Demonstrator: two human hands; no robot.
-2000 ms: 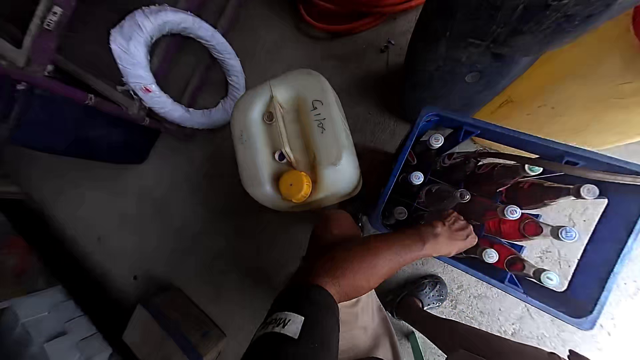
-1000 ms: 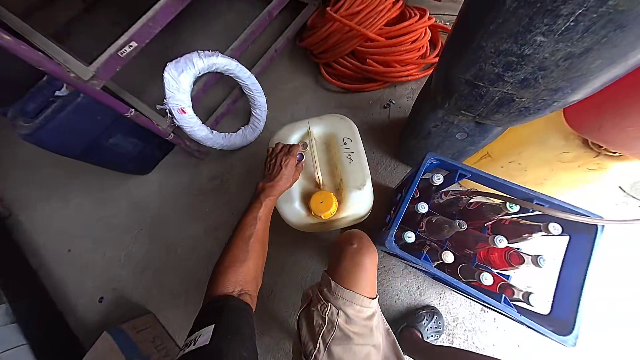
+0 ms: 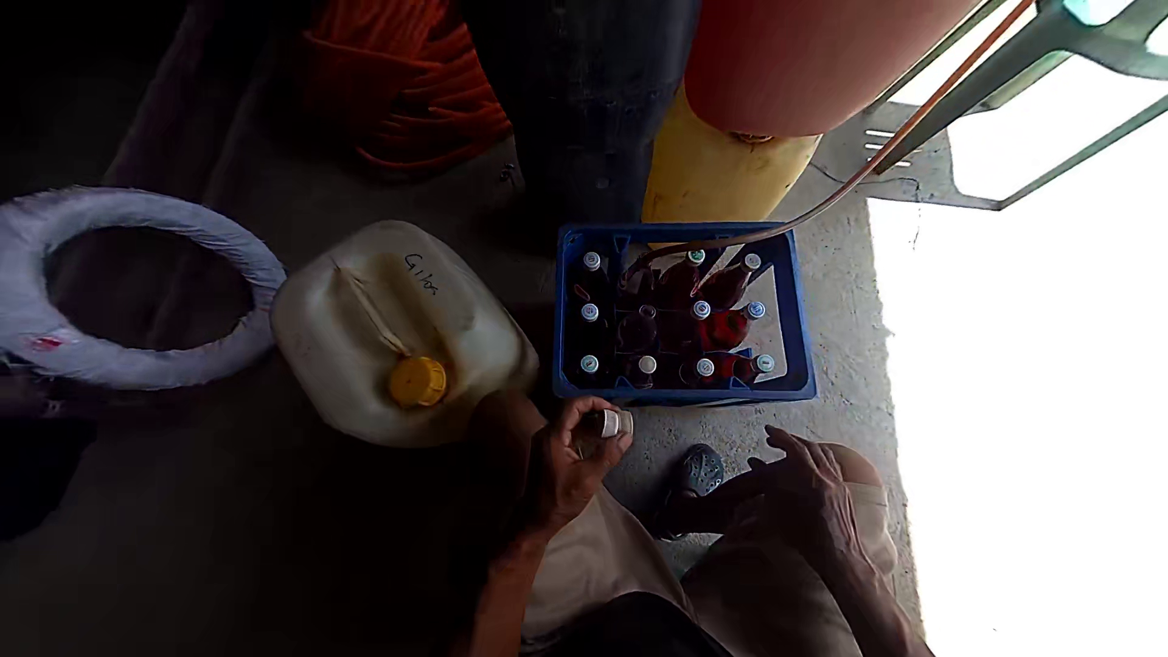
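Note:
My left hand (image 3: 579,456) holds a pair of whitish bottle caps (image 3: 617,423) between thumb and fingers, just below the near edge of a blue plastic crate (image 3: 684,397). Over my knee at the right, my right hand (image 3: 808,479) has its fingers spread and holds nothing visible. Glass bottles with dark red liquid stand in the crate; most are capped, such as the bottle (image 3: 728,286) at its back right. One bottle (image 3: 637,330) in the middle row looks uncapped. A thin hose (image 3: 826,203) runs into the crate's back row.
A whitish plastic jerrycan (image 3: 474,328) with a yellow cap (image 3: 417,381) stands left of the crate. Farther left is a white wrapped ring (image 3: 155,365). Behind are an orange hose coil (image 3: 429,100), a dark drum (image 3: 593,109), a yellow container (image 3: 712,173) and a red one (image 3: 803,64).
My left hand has moved from the top of the jerrycan to near the crate and now holds the caps. My right hand has come into view. The view has shifted to the right.

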